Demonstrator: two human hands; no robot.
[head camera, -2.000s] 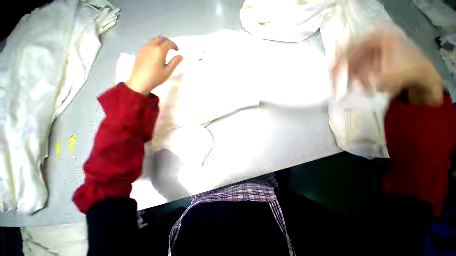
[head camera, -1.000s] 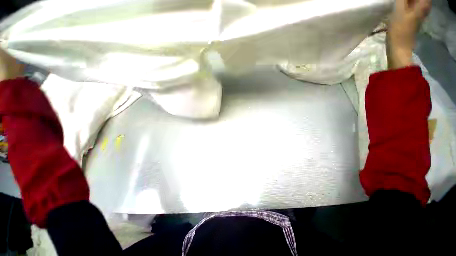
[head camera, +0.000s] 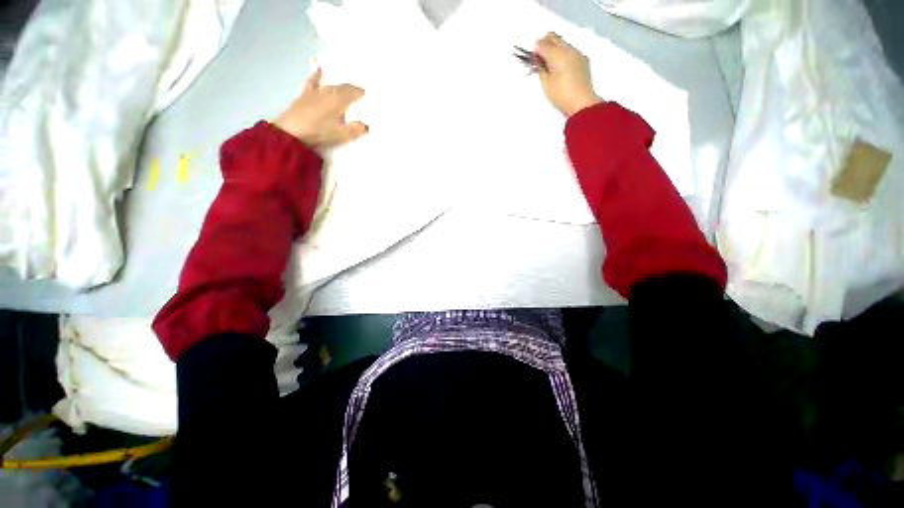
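A white garment (head camera: 446, 129) lies spread on the grey table in front of me, so bright that its seams hardly show. Its lower left part hangs over the table's front edge. My left hand (head camera: 325, 111) rests on the garment's left side with its fingers apart and nothing visible in it. My right hand (head camera: 565, 74) is over the garment's upper right part and holds dark thread snips (head camera: 530, 60), their tips pointing up and to the left. The rest of the snips is hidden in the hand.
White garment piles lie at the left (head camera: 69, 139) and right (head camera: 793, 169) of the table (head camera: 159, 238). A brown card (head camera: 860, 171) lies on the right pile. Yellow marks (head camera: 184, 169) are on the tabletop. White cloth (head camera: 119, 382) and a yellow bar (head camera: 89, 458) are below left.
The garment, held up and stretched between both hands a second ago, now lies on the table. Both hands have moved inward, and the snips now show in my right hand.
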